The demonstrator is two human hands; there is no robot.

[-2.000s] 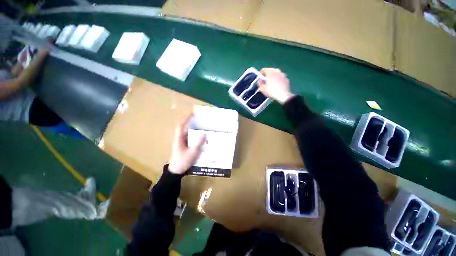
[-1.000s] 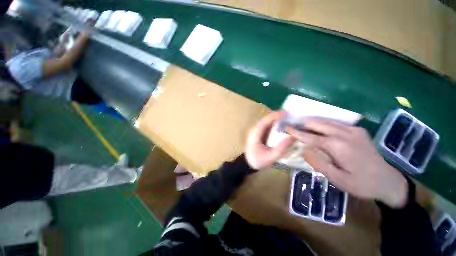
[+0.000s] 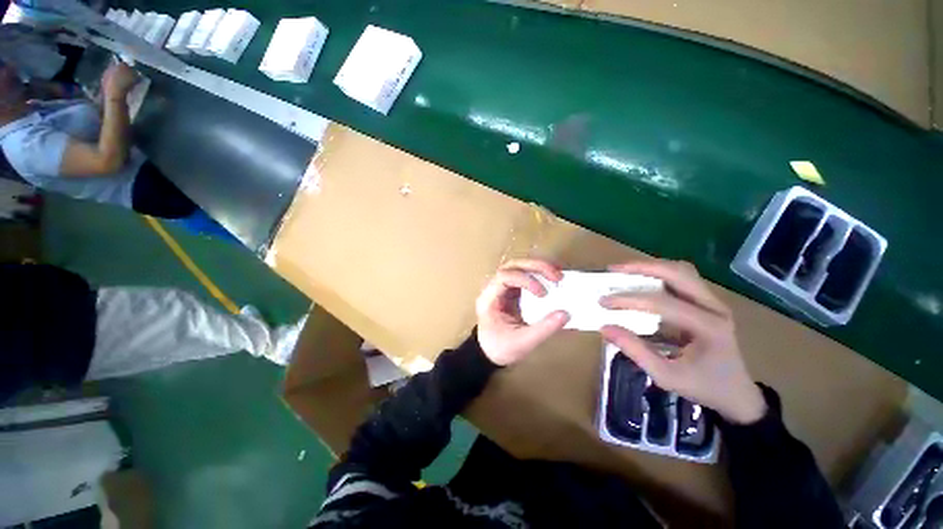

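My left hand and my right hand hold a white carton between them over the cardboard-covered bench. The carton shows a narrow white side towards me; my fingers lie over both its ends. Below it, a white inner tray with long black pieces lies on the bench, partly hidden by the carton and my right hand. Another filled tray rests at the belt's near edge on the right.
The green belt carries white cartons at upper left and a small yellow piece. More filled trays are at lower right. A person works at far left. An open brown box stands below the bench edge.
Two seconds ago my right hand was at a tray on the belt and my left hand held an open carton. Now both hands hold one carton, turned side-on, farther right. The view has also shifted.
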